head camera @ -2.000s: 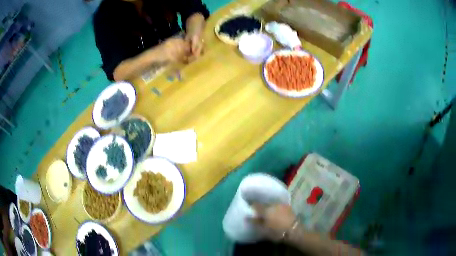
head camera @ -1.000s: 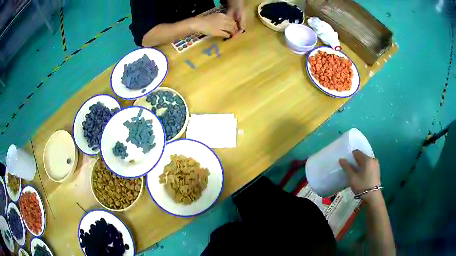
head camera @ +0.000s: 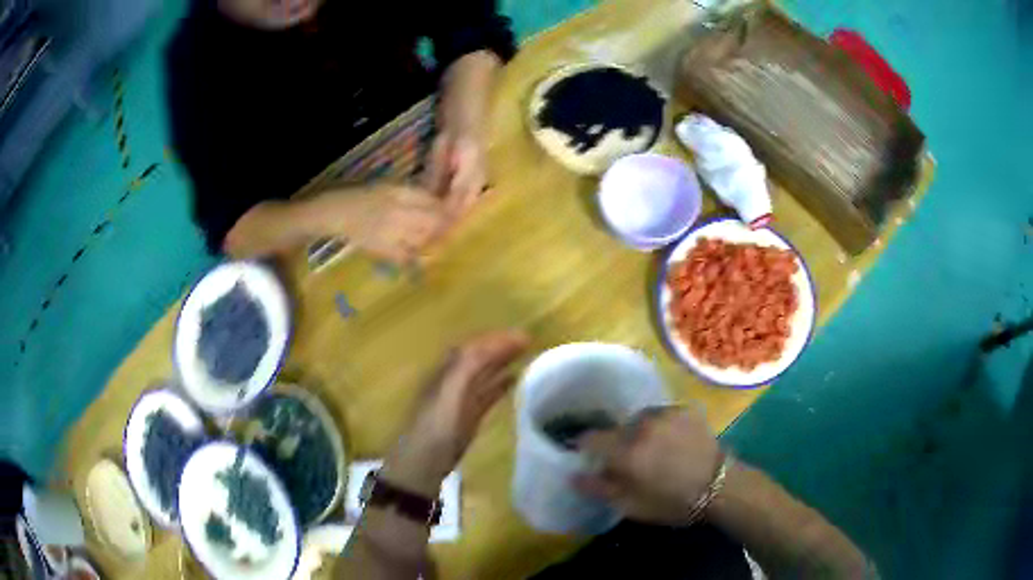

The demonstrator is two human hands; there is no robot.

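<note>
A tall white bucket (head camera: 578, 499) stands or is held at the near side of the yellow table, with dark small pieces visible inside. My right hand (head camera: 651, 465), with a bracelet at the wrist, is blurred and grips the bucket at its right rim, fingers over the opening. My left hand (head camera: 470, 385), with a dark band at the wrist, is left of the bucket, fingers extended and empty. Whether the bucket's base touches the table is hidden. A lilac bowl (head camera: 649, 202) sits beyond the bucket, its inside showing no pieces.
Orange keycaps (head camera: 734, 304) fill a blue-rimmed plate at right. Dark bar keycaps (head camera: 600, 104) lie in a cream dish. A white glove (head camera: 727, 168) and a cardboard tray (head camera: 793, 125) are beyond. Several plates overlap at left, beside a white sheet (head camera: 451, 506). A person's hands (head camera: 425, 210) work opposite.
My right hand has brought the bucket from beyond the table's near edge to the table. The bucket is now more upright, its opening facing me. My left hand has come into view.
</note>
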